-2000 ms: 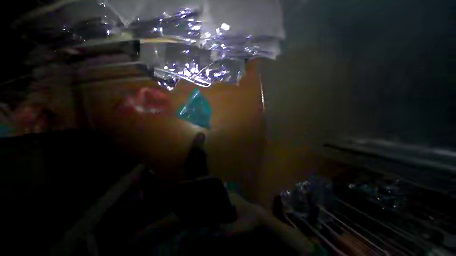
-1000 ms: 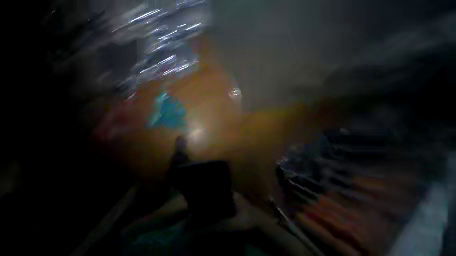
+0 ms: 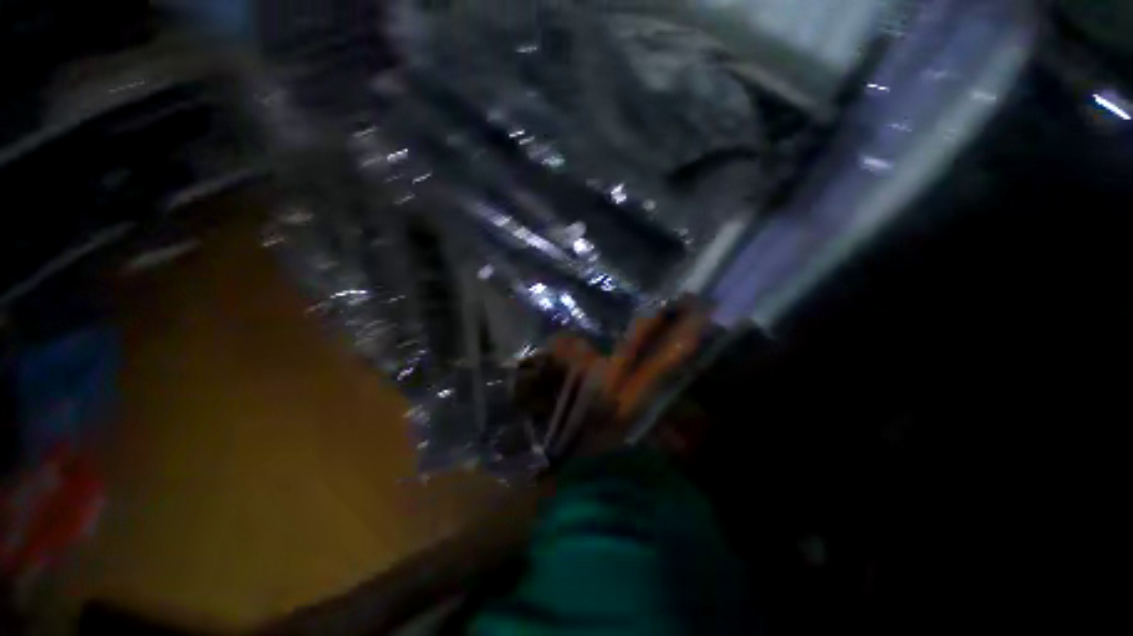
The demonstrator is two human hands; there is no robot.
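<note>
Dark and pale bundles in glossy clear wrap fill the middle of the blurred, dark head view, with many bright glints. A teal sleeve rises from the bottom centre to the bundles' near end. Orange-brown, finger-like shapes show there; they look like my right hand against the wrap, but blur hides its grip. I cannot make out my left hand. The dark phone-like slab from earlier cannot be made out.
An orange-yellow surface lies at the lower left, with a red crumpled thing and a blue patch at its left side. A pale lilac folded stack runs towards the upper right. The right side is black.
The view has swung from the teal piece and phone-like slab to wrapped bundles. The slab is lost from sight, and a teal sleeve now reaches up at the bottom centre.
</note>
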